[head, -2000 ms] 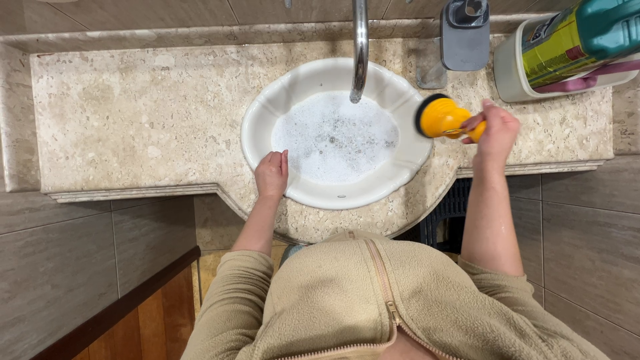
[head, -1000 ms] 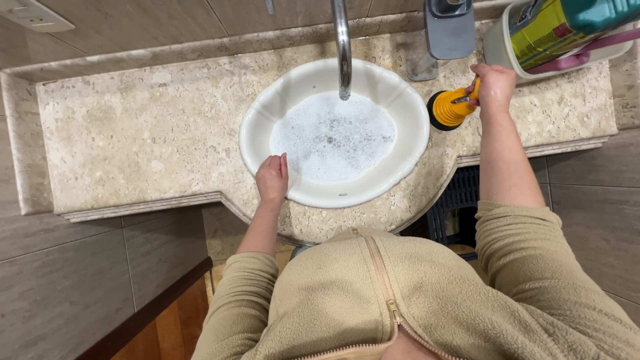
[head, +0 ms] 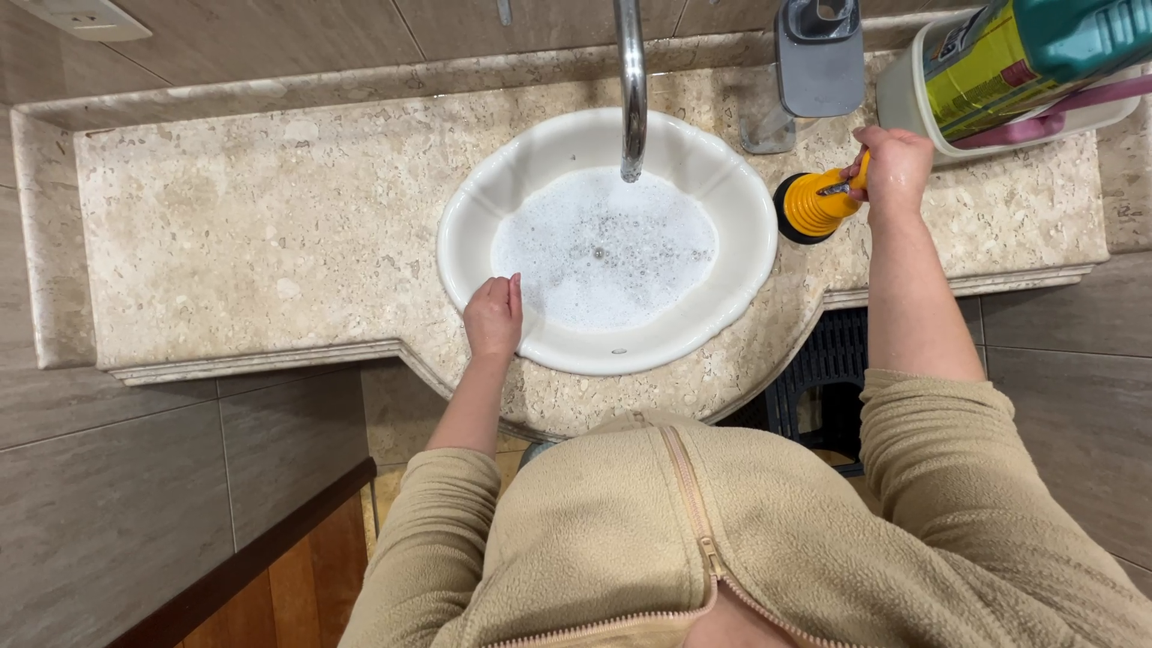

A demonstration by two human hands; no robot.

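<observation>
A white oval washbasin holds water covered with white suds. My left hand rests at the basin's lower left rim with its fingers curled; whether anything is inside them cannot be seen. To the right of the basin, my right hand grips the handle of a yellow bellows plunger. Its black rubber cup faces the basin and is at the countertop beside the rim. The chrome faucet spout reaches over the back of the basin.
Behind the plunger stand a grey dispenser and a clear container. A pale plastic bin at the back right holds a green and teal bottle and a pink-handled item. Below the stone countertop is a black plastic crate.
The plunger was held raised over the basin's right rim two seconds ago; it is now lower, at the countertop to the right. My left hand has stayed at the rim.
</observation>
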